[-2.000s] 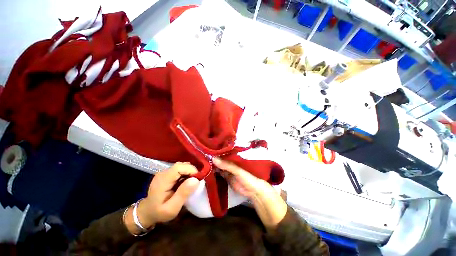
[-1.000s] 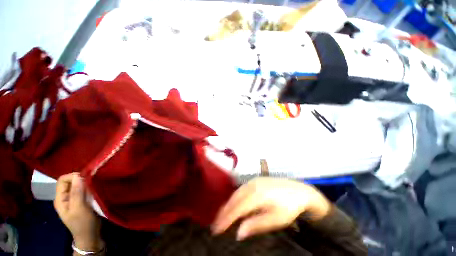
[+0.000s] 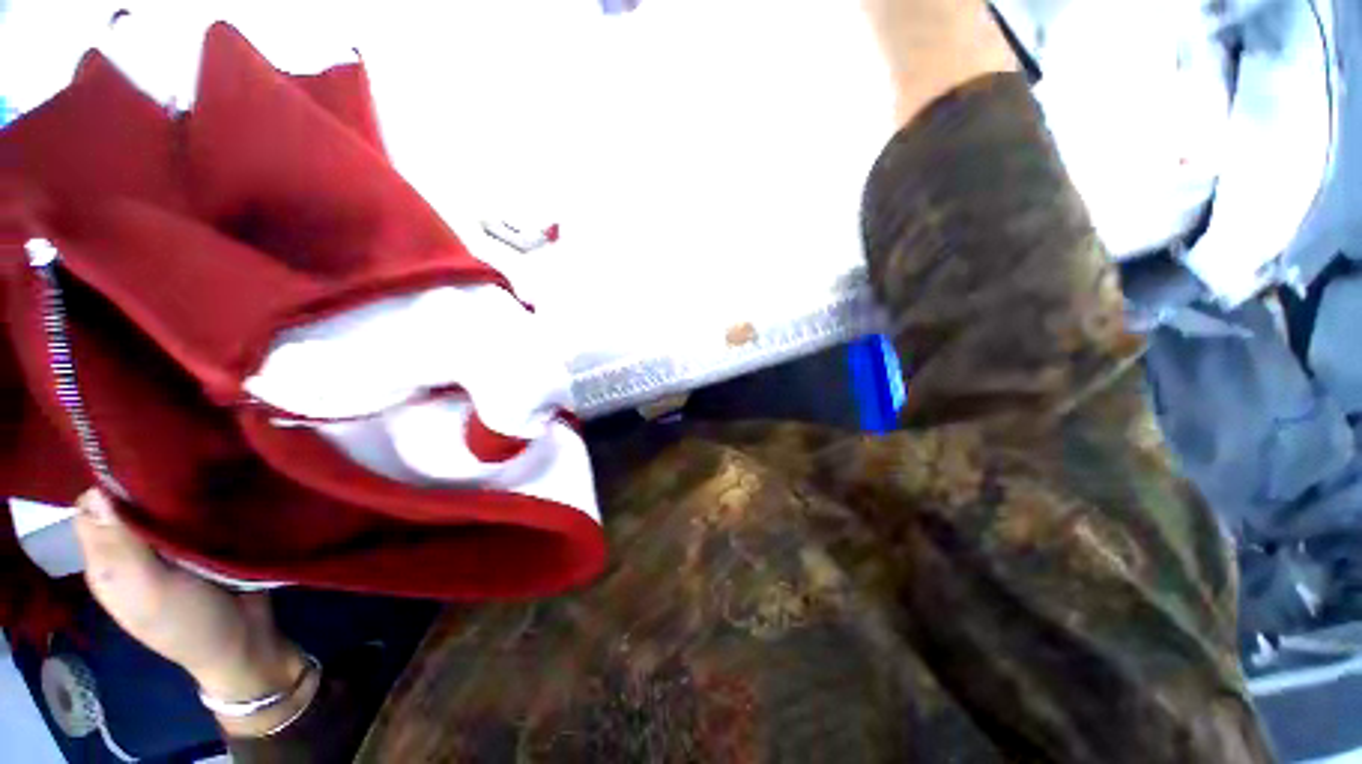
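A dark-red garment piece (image 3: 284,194) fills the left of the view, spread over the white table's front edge. A zipper (image 3: 67,366) with pale teeth runs down its left part. White inner cloth (image 3: 351,358) shows in its open, folded end. My left hand (image 3: 150,590), with a bracelet at the wrist, holds the garment's lower edge near the zipper's lower end; the fingertips are partly hidden by cloth. My right arm reaches up over the table; only the wrist (image 3: 949,52) shows, and the hand is cut off by the top edge.
A graduated tape strip (image 3: 672,373) runs along the table's front edge. A small red-and-white scrap or thread (image 3: 523,235) lies on the table. A pale roll (image 3: 72,694) is at the lower left. Grey cloth (image 3: 1255,433) is at the right. A blue item (image 3: 877,382) shows under the table edge.
The view has tilted down, and the sewing machine has left it. The garment has opened, showing its white inner cloth. My right hand has left the garment and reached up out of view.
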